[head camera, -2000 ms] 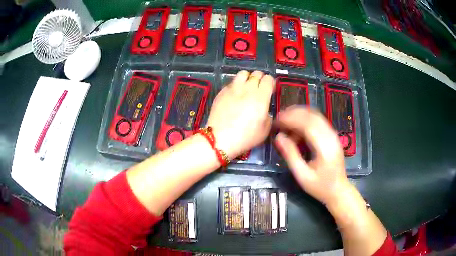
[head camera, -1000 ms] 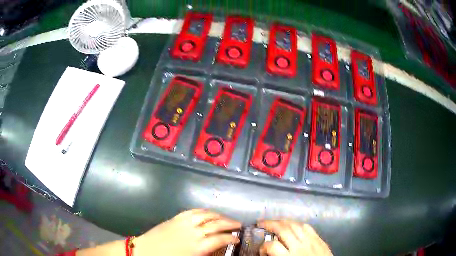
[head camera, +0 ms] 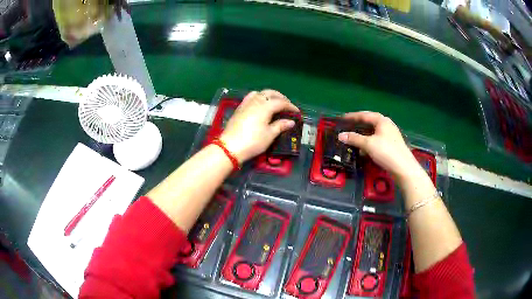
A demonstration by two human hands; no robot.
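Note:
A clear plastic tray (head camera: 296, 201) holds red phone backs in two rows. The near-row phones (head camera: 256, 245) have dark batteries lying in their bays. My left hand (head camera: 259, 125) holds a dark battery (head camera: 287, 142) over the second phone of the far row (head camera: 274, 164). My right hand (head camera: 379, 143) holds another dark battery (head camera: 338, 150) over the third far-row phone (head camera: 326, 175), slightly tilted. My arms hide parts of the tray and some phones.
A small white fan (head camera: 114, 109) stands at the left. White paper (head camera: 52, 204) with a red pen (head camera: 89, 205) lies near it. A green belt (head camera: 251, 58) runs behind the tray. More red units (head camera: 507, 117) lie at the far right. Part of a person (head camera: 76, 20) shows at upper left.
My hands have moved from the near bench edge up to the tray's far row, each with a battery. The view has tilted up, so the tray sits lower in the picture.

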